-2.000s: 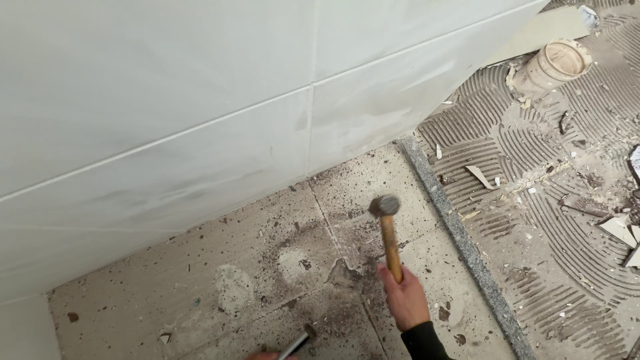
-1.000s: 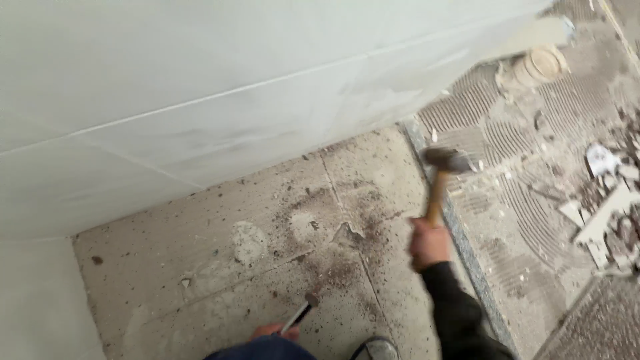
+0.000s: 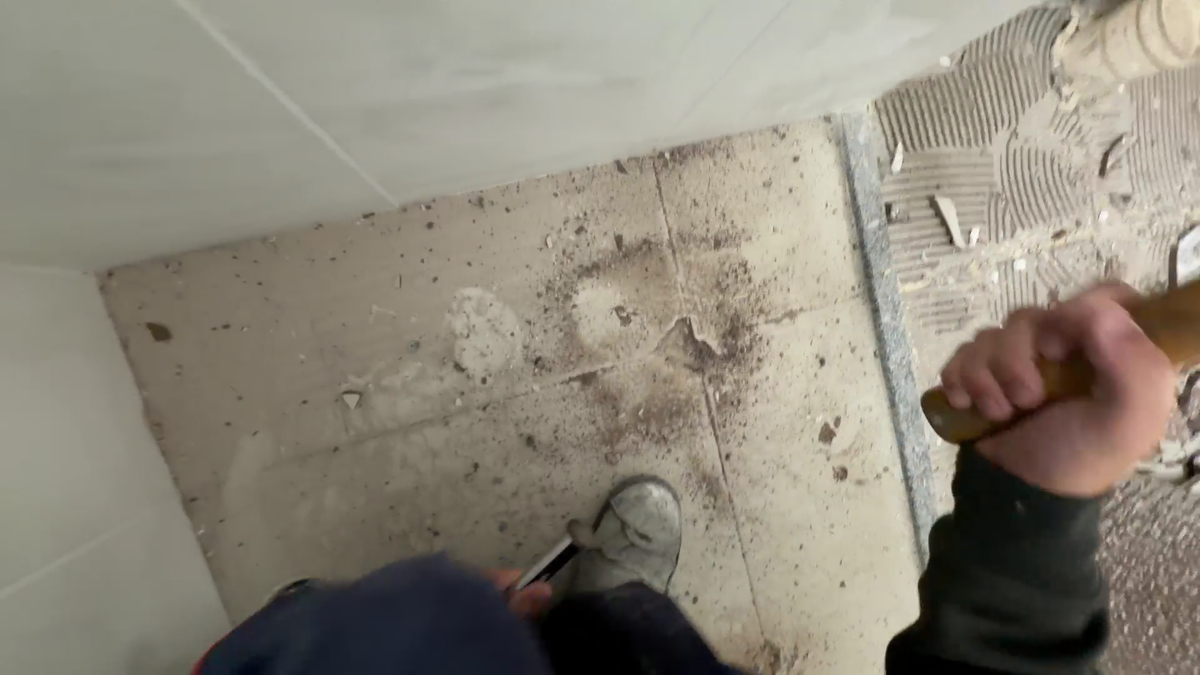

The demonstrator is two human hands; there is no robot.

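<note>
My right hand (image 3: 1069, 389), in a dark sleeve, is wrapped around the wooden handle (image 3: 970, 412) of a hammer at the right; the hammer's head is out of view. At the bottom, my left hand (image 3: 530, 595) is mostly hidden by dark blue clothing and grips a metal tool (image 3: 553, 561) with a dark stripe, perhaps a chisel; its blunt rounded end lies in line with my shoe. Beyond the shoe, the floor tiles (image 3: 797, 450) have a broken, chipped spot (image 3: 692, 342) where the joints cross, with dark crumbs around it.
A shoe (image 3: 637, 534) stands on the tiles. Large pale wall tiles (image 3: 525, 84) border the floor at the top and left. A grey stone strip (image 3: 881, 309) divides it from ridged adhesive (image 3: 975, 84) with tile shards (image 3: 949, 220). A dirty bucket (image 3: 1130, 42) lies at top right.
My right hand has moved right with the hammer, whose head has left the view. The shoe, barely visible one second ago, now shows more fully. The view has shifted and turned.
</note>
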